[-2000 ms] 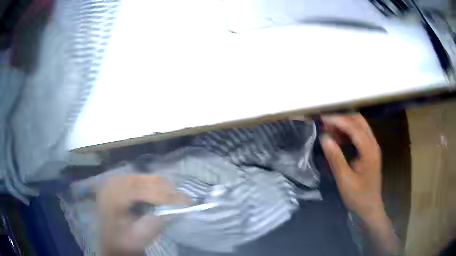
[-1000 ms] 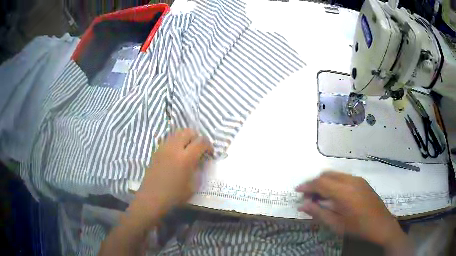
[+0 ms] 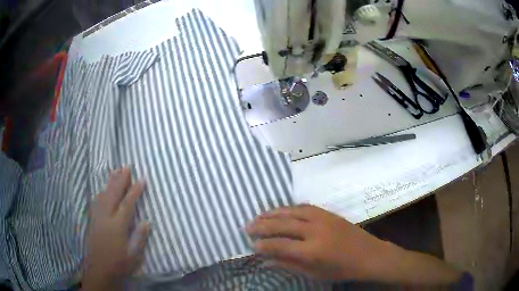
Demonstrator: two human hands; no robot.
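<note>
A striped garment panel [image 3: 193,142], white with grey-blue stripes, lies spread on the table left of the sewing machine. A small flap is folded over near its upper left. My left hand [image 3: 116,221] rests on the panel's lower left, fingers apart and slightly blurred. My right hand [image 3: 301,236] lies flat on the panel's lower right edge, palm down; neither hand grips anything that I can see. The machine head [image 3: 301,34] stands at the top centre, above the shiny needle plate [image 3: 284,99].
Tweezers [image 3: 375,140] lie at the machine bed's front edge. Thread snips [image 3: 398,95] and black-handled shears [image 3: 418,85] lie right of the needle. A black-handled long tool [image 3: 473,132] lies at the far right. A red-rimmed basket [image 3: 59,85] is behind fabric at the left.
The view has swung toward the machine. The striped panel now lies flat beside the machine bed. My right hand has come down onto its edge, and my left hand no longer bunches the cloth.
</note>
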